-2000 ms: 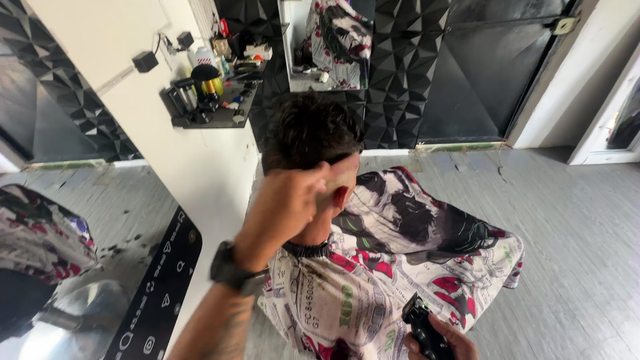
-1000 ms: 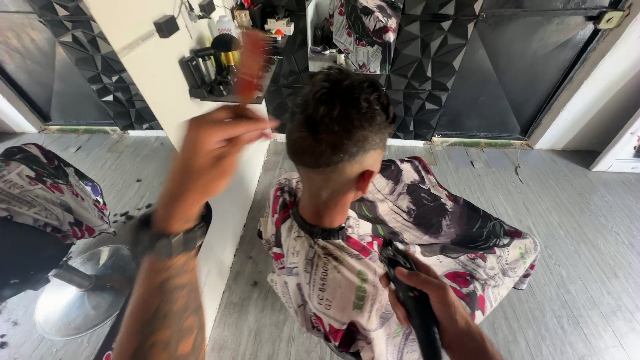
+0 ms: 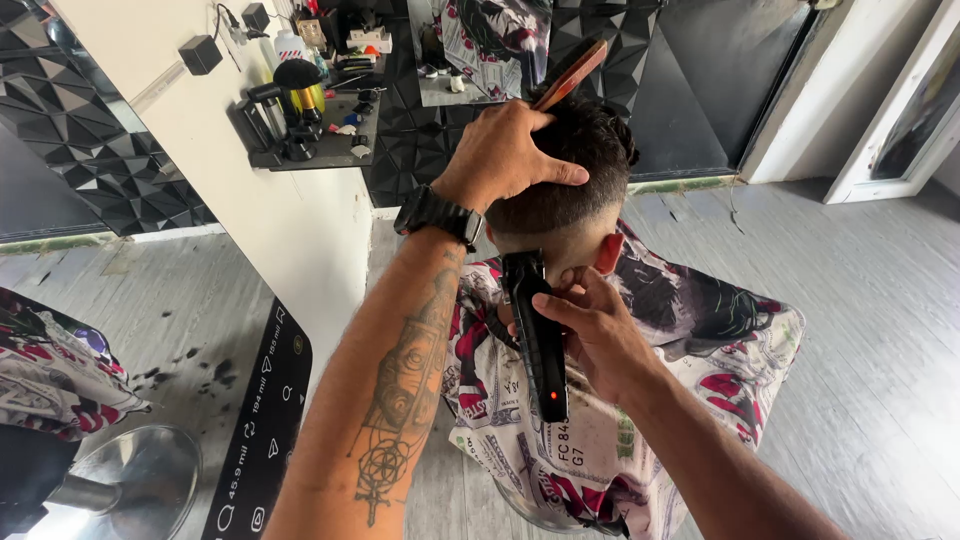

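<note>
A seated person, seen from behind, wears a printed barber cape (image 3: 720, 322) over the shoulders. The hair (image 3: 592, 150) is dark and longer on top, and clipped short above the nape. My left hand (image 3: 510, 154) lies on the back and left of the head with its thumb spread, and holds a brush with a reddish wooden back (image 3: 574, 75) between its fingers. Black cordless hair clippers (image 3: 538, 337) with a lit red light are in my right hand (image 3: 592, 322), their blade end up at the nape, below the hairline. Whether the blade touches skin cannot be told.
A black wall shelf (image 3: 330, 154) at the upper left carries a black-bristled brush (image 3: 295, 75), bottles and small tools. A mirror (image 3: 150, 300) on the left reflects the cape, a chair base and hair clippings on the floor. A white-framed door (image 3: 877, 157) stands at the right.
My left hand has come from the left of the head onto it, with the brush. My right hand has brought the clippers up from beside the cape's back to the nape.
</note>
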